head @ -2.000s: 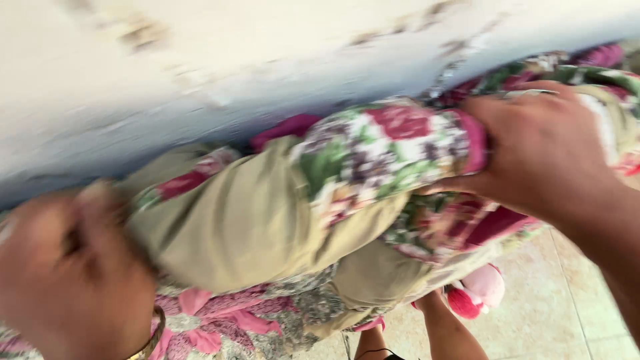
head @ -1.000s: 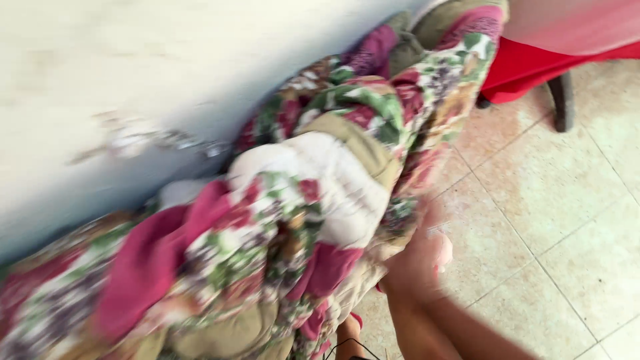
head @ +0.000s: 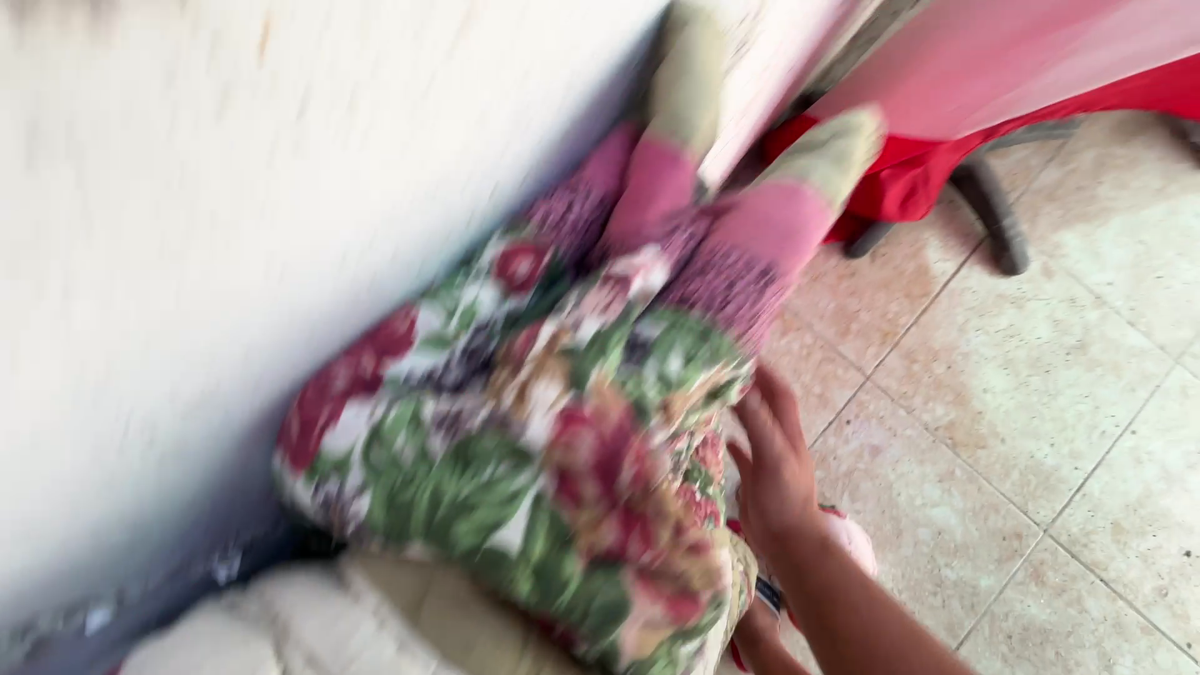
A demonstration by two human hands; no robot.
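A bulky floral fabric piece (head: 525, 441), printed with red flowers and green leaves, lies against the white wall. From its upper end extend pink fabric sections (head: 741, 244) with dark purple texture and pale beige tips (head: 830, 155). Beige and off-white padded fabric (head: 309, 619) shows below it. My right hand (head: 778, 450) is at the right side of the floral piece, its fingers extended and slightly apart along the edge; motion blurs them and the fabric partly hides them. My left hand is out of the frame.
A white wall (head: 187, 234) with peeling patches runs along the left. At the upper right, red cloth (head: 905, 178) hangs by a dark curved leg (head: 994, 220) on the floor tiles (head: 975, 403). A pink and white object (head: 848, 539) sits behind my right forearm.
My left hand, on the fabric two seconds ago, has left the view. My right hand has gone from the top of the bundle to its side. The view has shifted toward the pink and beige ends.
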